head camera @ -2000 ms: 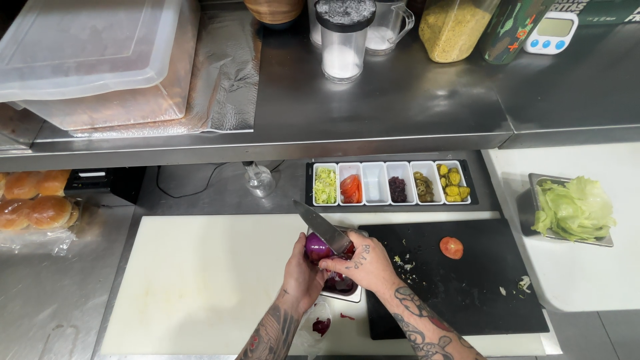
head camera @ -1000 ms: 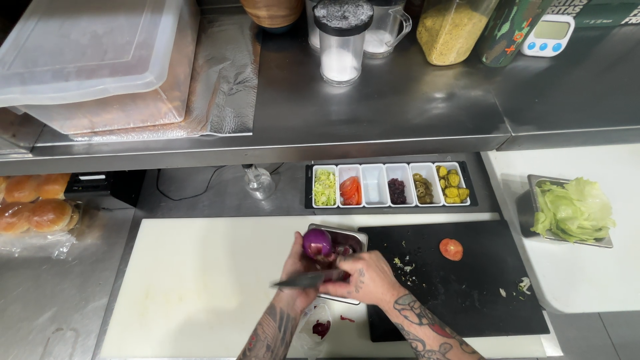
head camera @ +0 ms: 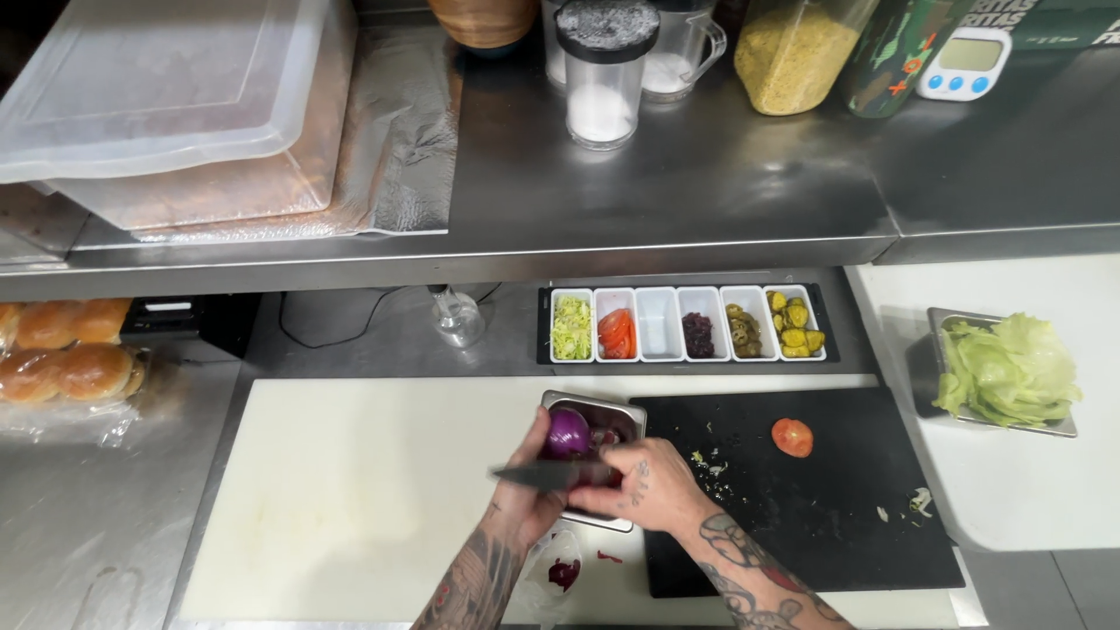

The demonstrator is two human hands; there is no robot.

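A purple-red onion (head camera: pixel 569 432) rests in my left hand (head camera: pixel 525 499), whose fingers are partly hidden by the blade. My right hand (head camera: pixel 643 486) grips a knife (head camera: pixel 547 475); its blurred blade points left across my left palm, just below the onion. Under both hands lies a steel container (head camera: pixel 632 416) with more dark red onion pieces inside. Red onion peel (head camera: pixel 564 573) lies on a clear plastic piece near my left forearm, on the white cutting board (head camera: pixel 350 490). To the right, a cut tomato (head camera: pixel 792 437) sits on the black cutting board (head camera: pixel 787 525) among small scraps.
Behind the boards stands a black tray (head camera: pixel 544 325) of white tubs, most with sliced vegetables. A glass bottle (head camera: pixel 457 319) is beside it. Lettuce (head camera: pixel 1011 372) fills a steel container at right. Bagged buns (head camera: pixel 87 372) lie left. A steel shelf (head camera: pixel 700 192) with jars overhangs the back.
The knife blade, pointing up and left over the onion two seconds ago, now lies nearly level below it. The onion shows more plainly between my hands.
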